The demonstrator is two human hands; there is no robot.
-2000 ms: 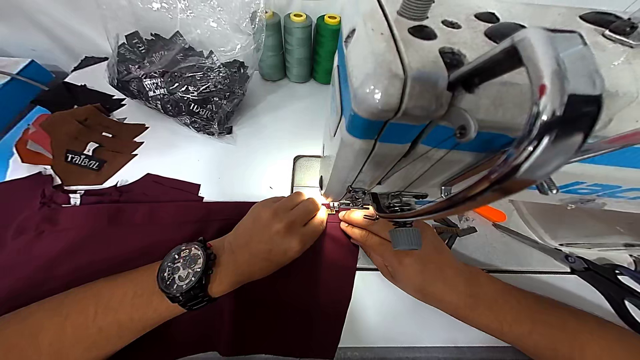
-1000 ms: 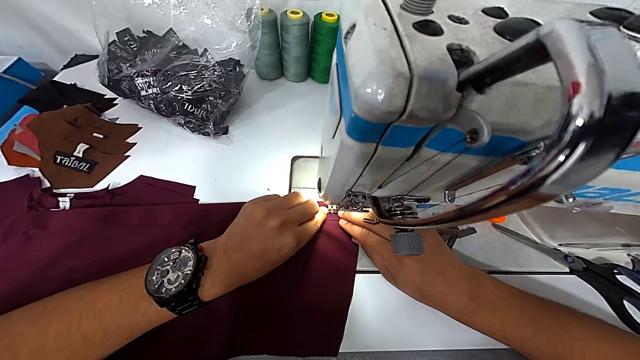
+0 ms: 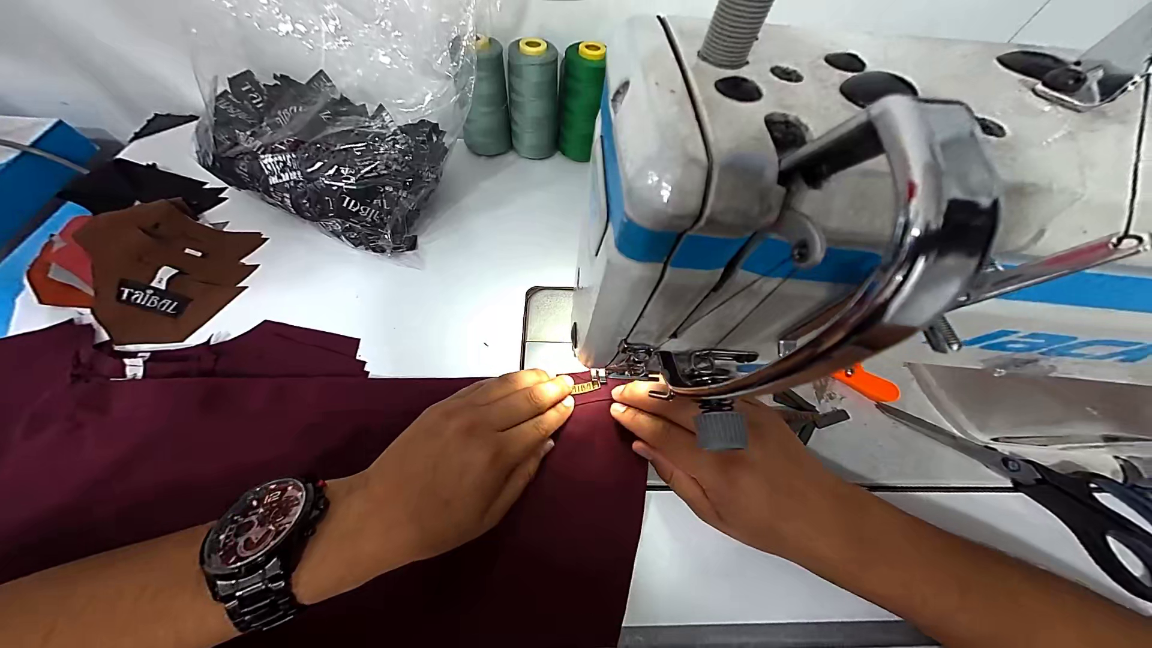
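Maroon fabric lies over the table and runs under the presser foot of a sewing machine. My left hand, with a black wristwatch on the wrist, presses flat on the fabric left of the foot. Its fingertips touch a small yellowish label bearing writing, which lies on the fabric at the foot. My right hand rests its fingertips on the fabric just right of the label, partly behind the machine's chrome lever and grey knob. The needle itself is hard to make out.
Behind stand three thread cones, beside a clear plastic bag of black labels. Brown fabric pieces with a black label lie at the left. Black-handled scissors and an orange-handled tool lie on the right.
The small yellowish label shows more plainly between my fingertips than before. Both hands stay close to the presser foot.
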